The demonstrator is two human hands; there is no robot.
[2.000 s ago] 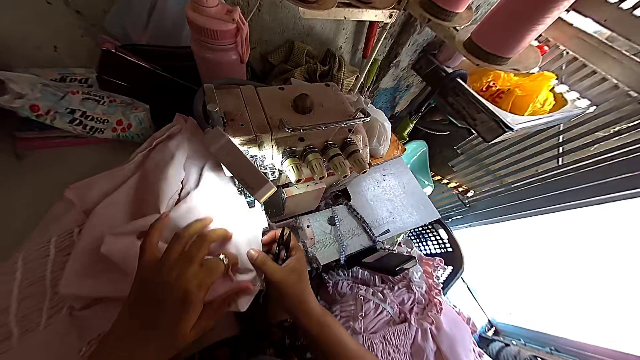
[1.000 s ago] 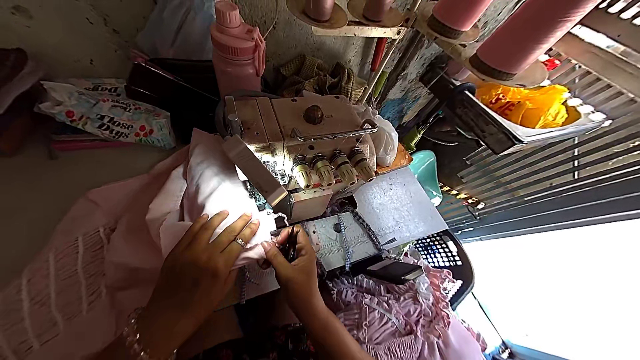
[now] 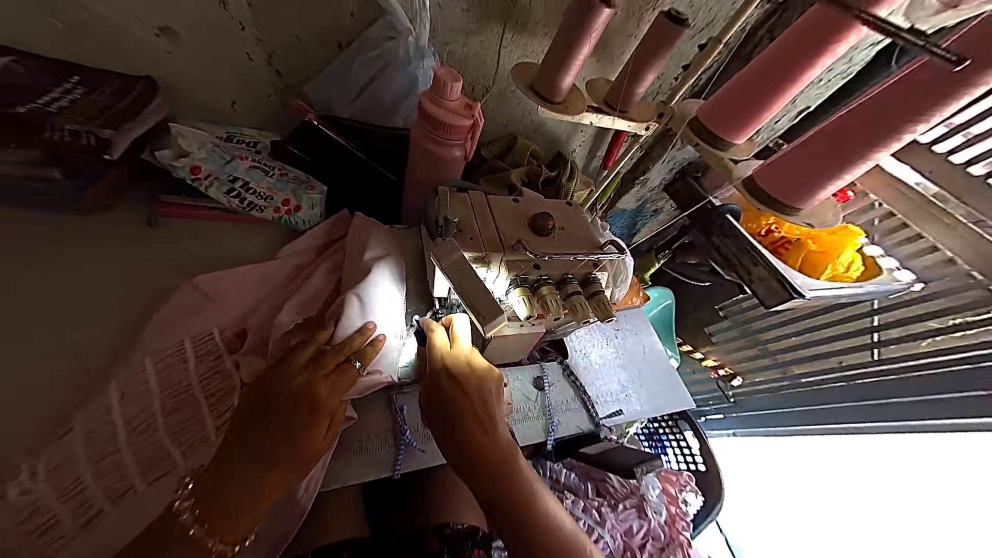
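Note:
Pale pink fabric (image 3: 232, 302) with rows of gathered stitching lies on the left of an overlock sewing machine (image 3: 535, 232). My left hand (image 3: 302, 395), with a ring and a bracelet, rests on this fabric with its fingers spread, pressing its right part. Beside the fabric's right edge, at the machine's needle area, my right hand (image 3: 461, 380) pinches a small dark tool, mostly hidden by the fingers; in the earlier frames it looks like thread snips. The machine's presser and needles are partly hidden behind its slanted cover and my right hand.
Pink thread cones (image 3: 775, 101) stand above the machine. Behind it is a pink bottle (image 3: 442, 139). A wet-wipes-like printed pack (image 3: 240, 174) lies at the back left. Gathered pink fabric (image 3: 635, 504) is by a black basket (image 3: 697, 465), lower right. A tray (image 3: 821, 287) holds a yellow bag.
My right hand has moved up to the machine's needle area, holding the dark tool. The pink fabric now lies left of the needle area, with my left hand still on it.

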